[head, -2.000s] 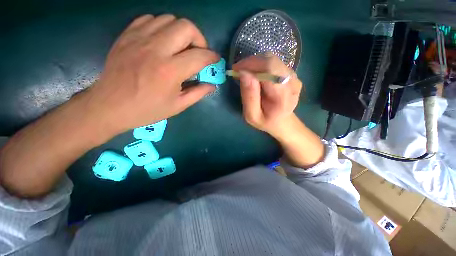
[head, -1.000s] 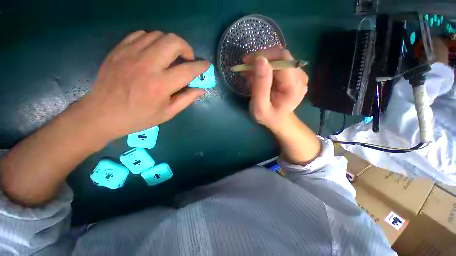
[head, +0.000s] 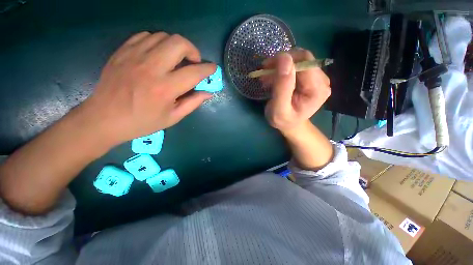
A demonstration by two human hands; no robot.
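Note:
My left hand (head: 150, 83) grips a turquoise plastic housing (head: 211, 82) between thumb and fingers, left of the dish. A dark cross-like mark shows on the housing. My right hand (head: 301, 88) holds a thin tan stick-like pen (head: 310, 64) between thumb and fingers. Its tip is over the round grey parts dish (head: 239, 83), which is speckled with tiny shiny dots. My right hand hides the dish's lower right part. Several loose turquoise housings (head: 142, 166) lie on the dark green bench below my left hand.
A black ribbed equipment box (head: 358, 77) stands on the right, with a white-wrapped cable or handle (head: 439, 116) and dark wires beside it. A person's white sleeve (head: 459, 140) shows at far right. Brown cartons (head: 415, 191) are at lower right. The dark green bench (head: 218, 150) spans the middle.
The pen tip has moved from the held housing to over the dish, and my right hand has shifted right. My left hand still holds the housing. The far-right sleeve has moved.

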